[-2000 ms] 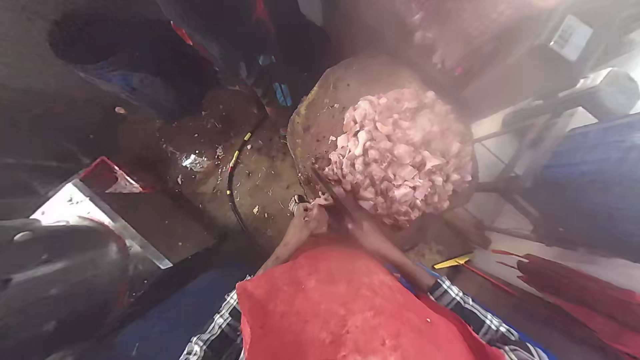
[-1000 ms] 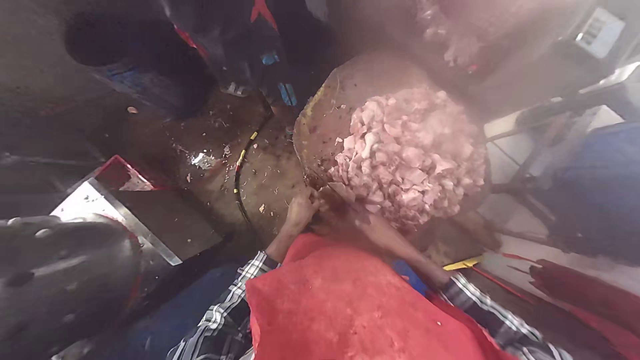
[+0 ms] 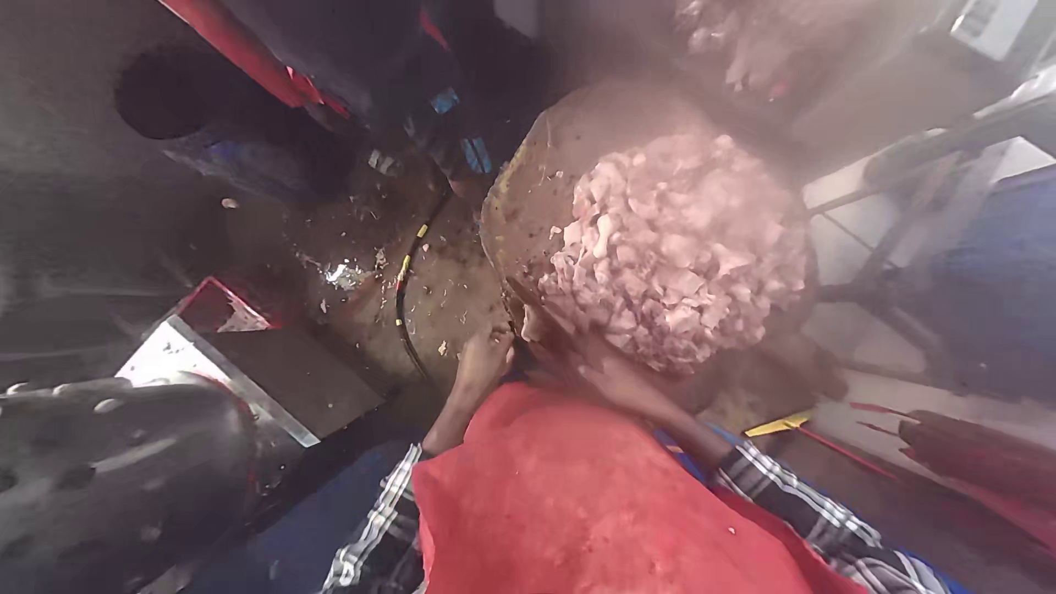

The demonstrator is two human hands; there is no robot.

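A large heap of cut pale-pink meat pieces covers most of a round chopping block. My left hand is at the block's near-left edge, its fingers curled; whether it grips anything is too blurred to tell. My right hand is just right of it, at the near edge of the heap. A small pale piece of meat lies between the hands, against the right hand's fingers. A dark, narrow thing, perhaps a blade, shows at the block's edge by the right hand. A red apron lies below both hands.
A black hose or cable with yellow bands curves over the littered floor to the left. Beyond it stand a metal-edged box and a dark drum. A yellow-headed tool lies at right, near a blue barrel. Another person's dark clothing shows at top.
My hands remain close together at the block's near edge, with small shifts of the fingers. A red strip has come into view at the upper left.
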